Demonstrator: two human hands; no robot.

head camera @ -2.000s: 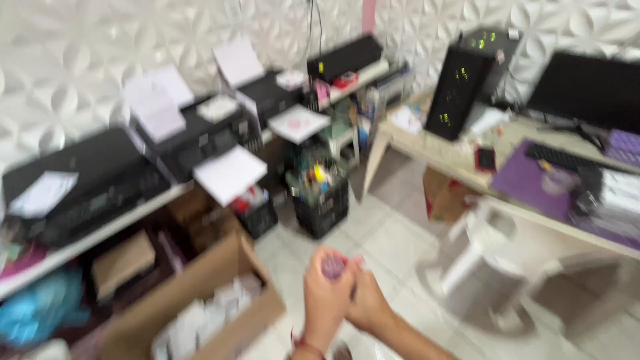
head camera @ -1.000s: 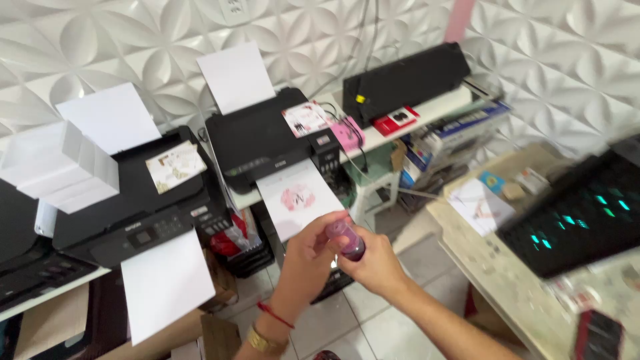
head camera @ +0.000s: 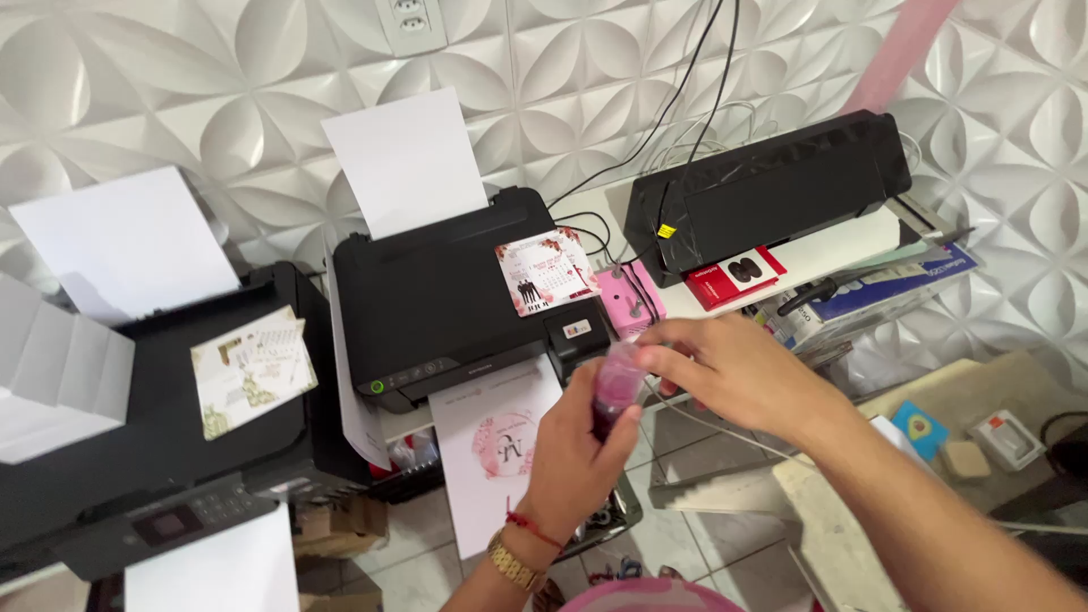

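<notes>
A small clear bottle of pink-purple liquid (head camera: 619,379) is in my left hand (head camera: 571,446), whose fingers wrap its lower part. The fingers of my right hand (head camera: 714,361) pinch at the bottle's top; whether a cap is there cannot be told. Both hands are in front of a black inkjet printer (head camera: 442,289) with a green-lit button. A printed sheet with a pink floral monogram (head camera: 501,450) hangs from its output, partly behind my left hand. A printed card (head camera: 548,270) lies on its lid.
At left stands another black printer (head camera: 153,425) with a printed card and stacked white boxes (head camera: 59,374). A pink box with cables (head camera: 631,297), a red box (head camera: 735,276) and a black machine (head camera: 773,195) are on the shelf. A worn table (head camera: 824,510) is at right.
The view has moved in from the wider room to the printers. Both hands were together around the bottle in the earlier frames; now my right hand holds only near its top.
</notes>
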